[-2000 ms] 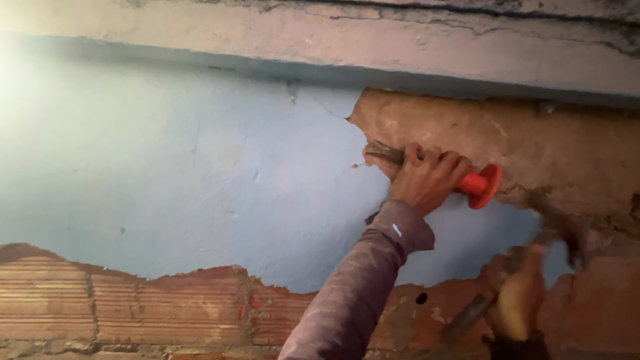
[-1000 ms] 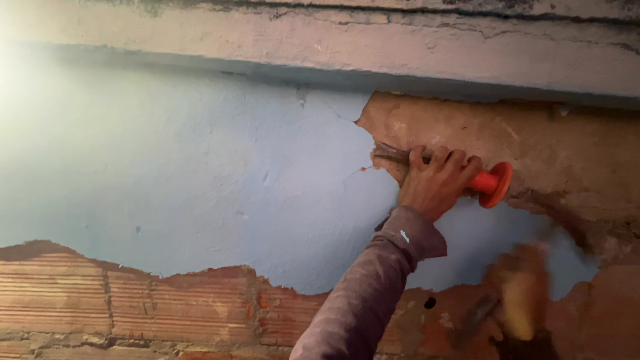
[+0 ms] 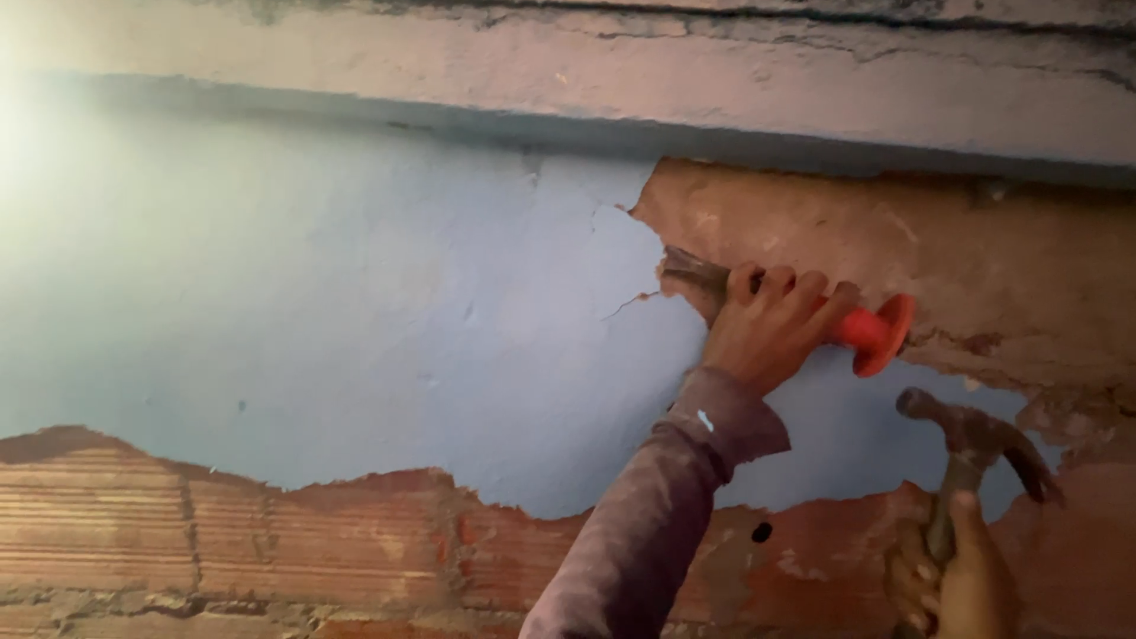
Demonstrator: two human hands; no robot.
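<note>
My left hand (image 3: 772, 328) is wrapped around a cold chisel (image 3: 697, 271) with an orange-red hand guard (image 3: 881, 335). The chisel's flat tip rests at the broken edge of the blue-painted plaster (image 3: 550, 337), where a short crack runs left. Lower right, my right hand (image 3: 954, 568) grips the handle of a claw hammer (image 3: 972, 435). The hammer head is below and to the right of the guard, apart from it, its claw pointing right.
Above runs a rough concrete ledge (image 3: 621, 71) with cracks. Bare brown wall (image 3: 994, 257) shows at the right. Ribbed red hollow bricks (image 3: 328, 541) and mortar show along the bottom, with a small dark hole (image 3: 761, 532) in the wall.
The hammer, blurred in both earlier frames, now shows sharply near its earlier place at the lower right. My left hand stays on the chisel at the plaster edge.
</note>
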